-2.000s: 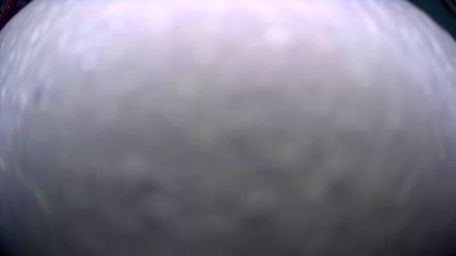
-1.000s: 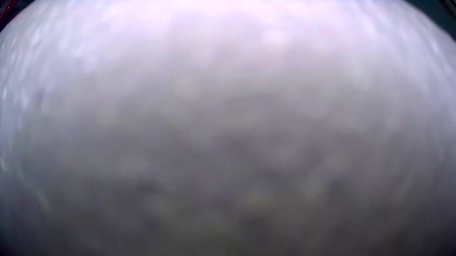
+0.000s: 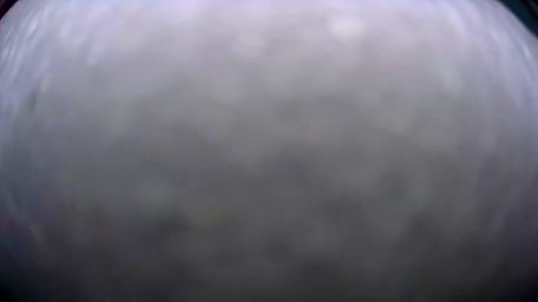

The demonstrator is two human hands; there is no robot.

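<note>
A blurred pale grey-white surface (image 3: 265, 147) fills nearly the whole head view, very close to the camera. It is brighter along the top and darker toward the bottom. I cannot tell what it is. My left hand and my right hand are not in view. No work piece can be made out.
A small dark green patch (image 3: 524, 13) shows in the top right corner, past the curved edge of the pale surface. A tiny dark reddish patch (image 3: 6, 7) shows in the top left corner. Both are too small to name.
The pale surface has shifted slightly in view and looks a little darker toward the bottom. Less of the red patch shows at the top left.
</note>
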